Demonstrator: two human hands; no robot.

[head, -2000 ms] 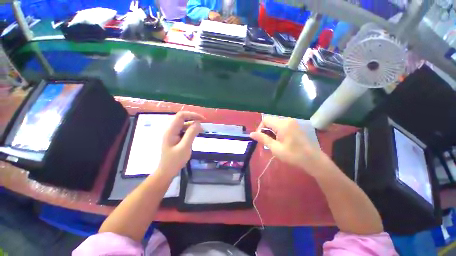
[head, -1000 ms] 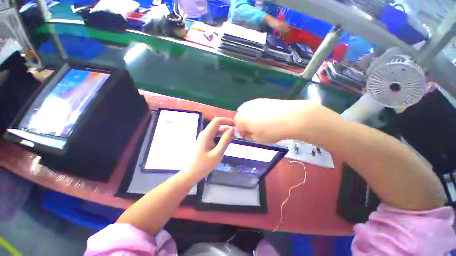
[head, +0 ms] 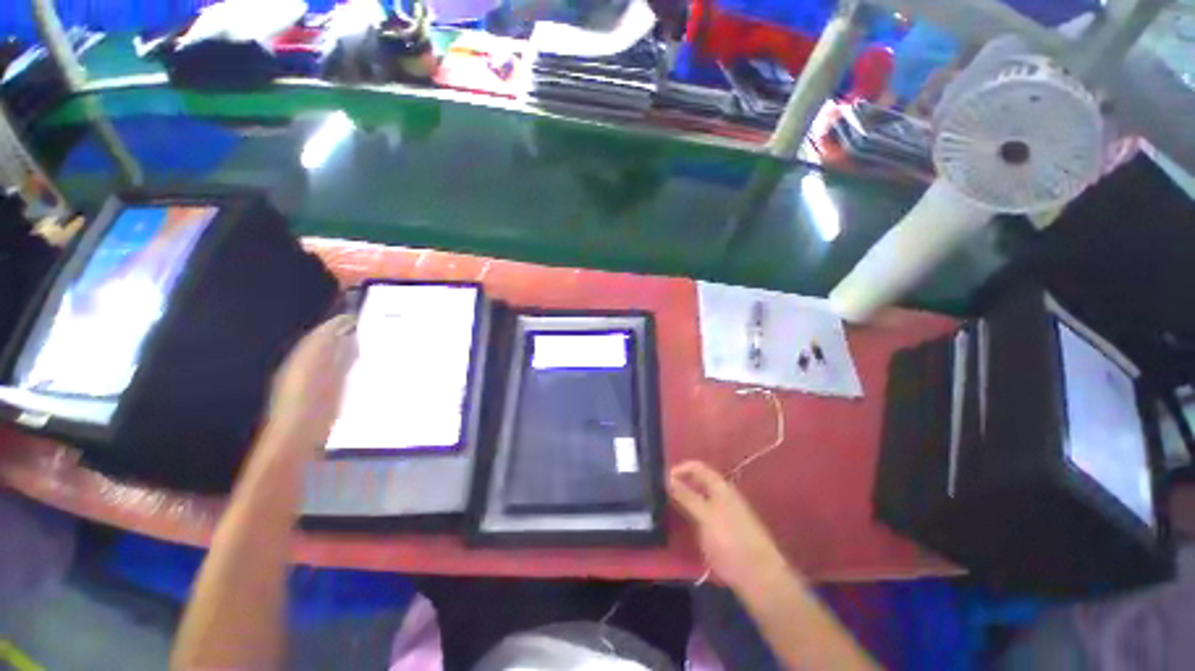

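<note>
A tablet [head: 570, 426] with a dark face, a white band at its top and a small white label lies flat in a black foam tray [head: 488, 505] in front of me. A second tablet [head: 409, 374] with a white lit screen lies to its left on a grey-lined tray. My left hand [head: 315, 380], blurred, is at that tablet's left edge; its grip is unclear. My right hand [head: 714, 511] is beside the right edge of the dark tablet's tray, fingers bent. A thin white cord [head: 776, 439] curls on the red mat near it.
A white paper [head: 734, 334] holds a pen-like stick and small dark pieces. A fan [head: 1016, 151] stands behind it at right. Tray stacks stand left [head: 223, 341] and right [head: 1009, 446], with lit tablets on them. A green conveyor [head: 524, 184] runs behind the mat.
The tablet that was tilted up between my hands now lies flat in its tray. My left hand has moved left to the white-screen tablet; my right hand has come down beside the tray.
</note>
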